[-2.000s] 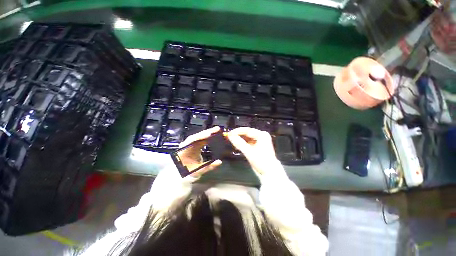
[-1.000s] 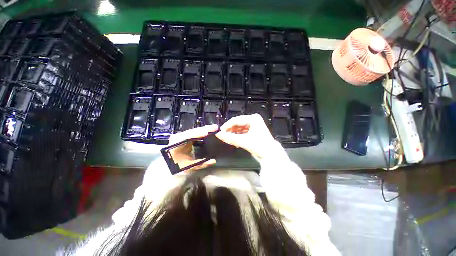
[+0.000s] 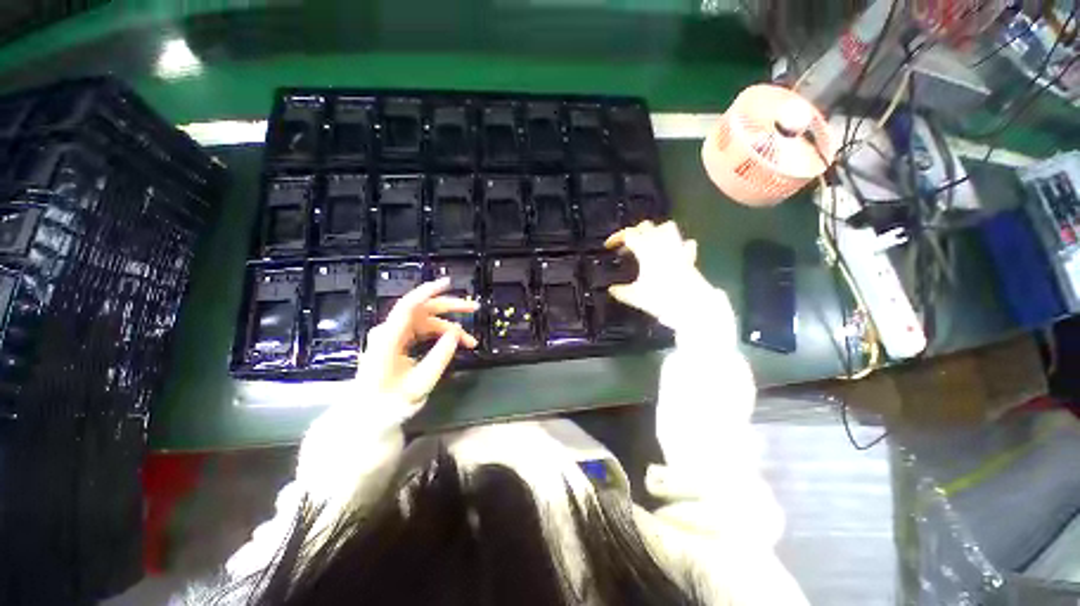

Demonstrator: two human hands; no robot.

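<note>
A black blister tray [image 3: 251, 310] with three rows of pockets lies in front of me; dark flat display modules [image 3: 454, 217] sit in its pockets. My left hand [image 3: 420, 337] is over the front row, left of its middle, fingers apart, with nothing visible held. My right hand [image 3: 657, 278] reaches over the front row near its right end, thumb and fingers spread across a dark pocket. Whether it grips a module there cannot be told, dark on dark. Small yellow specks [image 3: 509, 317] show in a front-row pocket between the hands.
A tall stack of black trays [image 3: 89, 296] stands at left. Right of the tray are a pink-orange fan [image 3: 767, 144], a black phone-like slab [image 3: 770, 296], a white power strip [image 3: 879, 290] and tangled cables. A blue bin [image 3: 1016, 266] is at far right. A green conveyor [image 3: 474, 59] runs behind.
The module held in both hands is no longer seen between them. The hands have separated, left hand over the tray, right hand further right. The view has shifted, moving the scene leftward.
</note>
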